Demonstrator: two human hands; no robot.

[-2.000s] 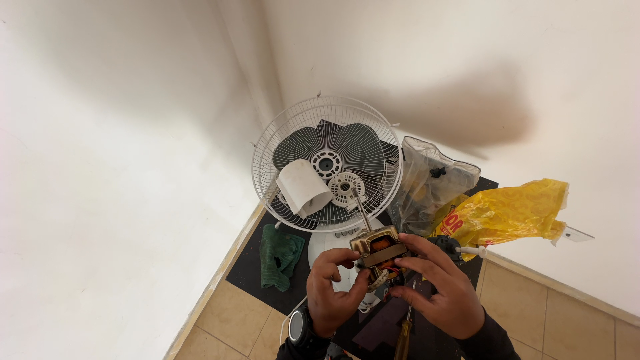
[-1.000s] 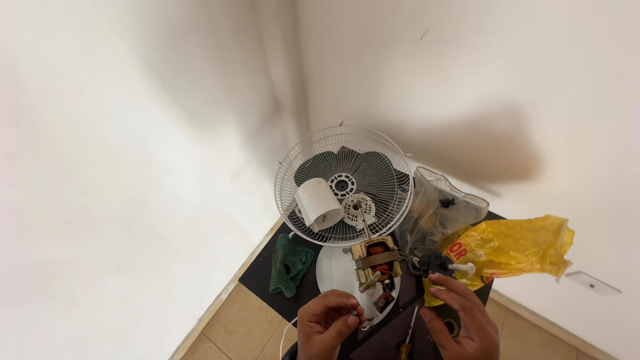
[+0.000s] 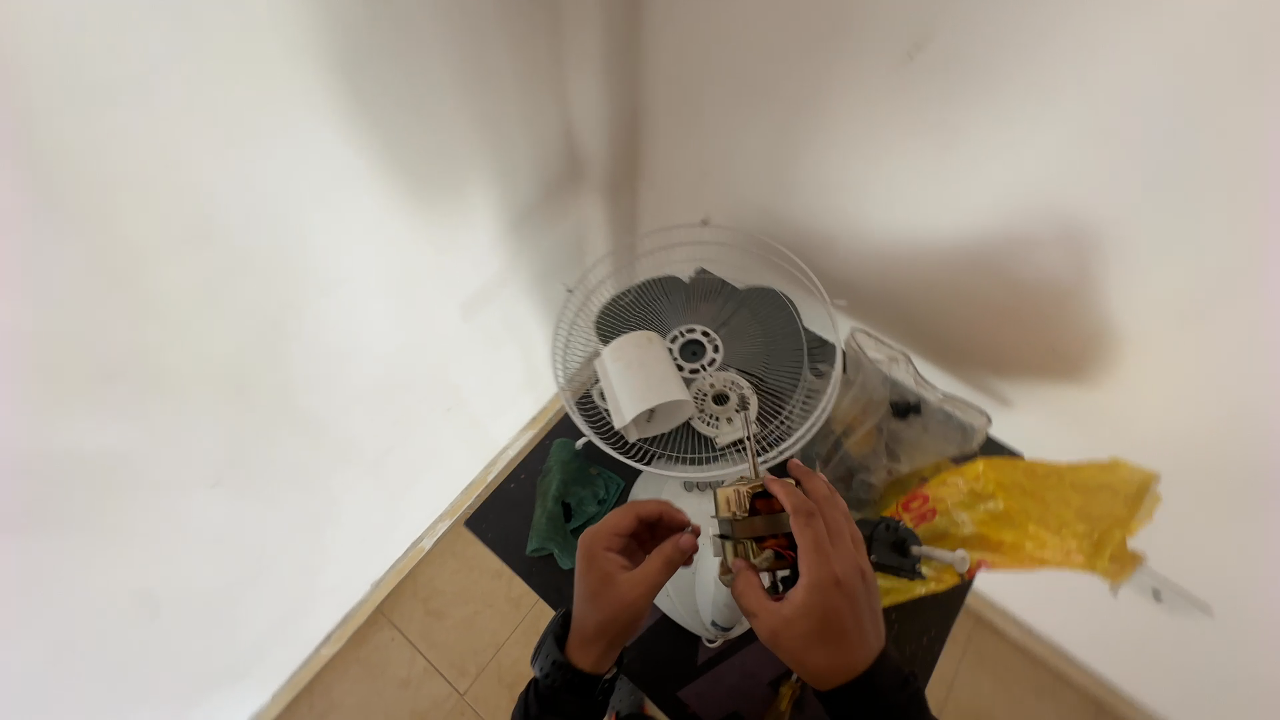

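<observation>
My right hand (image 3: pixel 815 575) grips an electric fan motor (image 3: pixel 750 525) by its right side, thumb below and fingers on top. The motor has a metal housing, copper-coloured windings and a long shaft that points up toward the fan guard. Just left of the motor, my left hand (image 3: pixel 635 570) pinches a small piece (image 3: pixel 692 530) between thumb and fingertips; it is too small to name. The white fan base (image 3: pixel 690 600) lies beneath and behind both hands. To the right of my right hand is a black plastic part with a white knob (image 3: pixel 895 548).
A white wire fan guard (image 3: pixel 570 400) holds a white cylindrical cover (image 3: pixel 643 380) and a perforated plastic disc (image 3: pixel 722 402) over dark blades. A green cloth (image 3: pixel 565 505), a clear plastic bag (image 3: pixel 900 420) and a yellow plastic bag (image 3: pixel 1050 510) surround it on the black table (image 3: pixel 510 520). Walls meet behind.
Both hands held the motor two seconds ago, then both were off it. Now my right hand is back on the motor, while my left hand stays apart at its left.
</observation>
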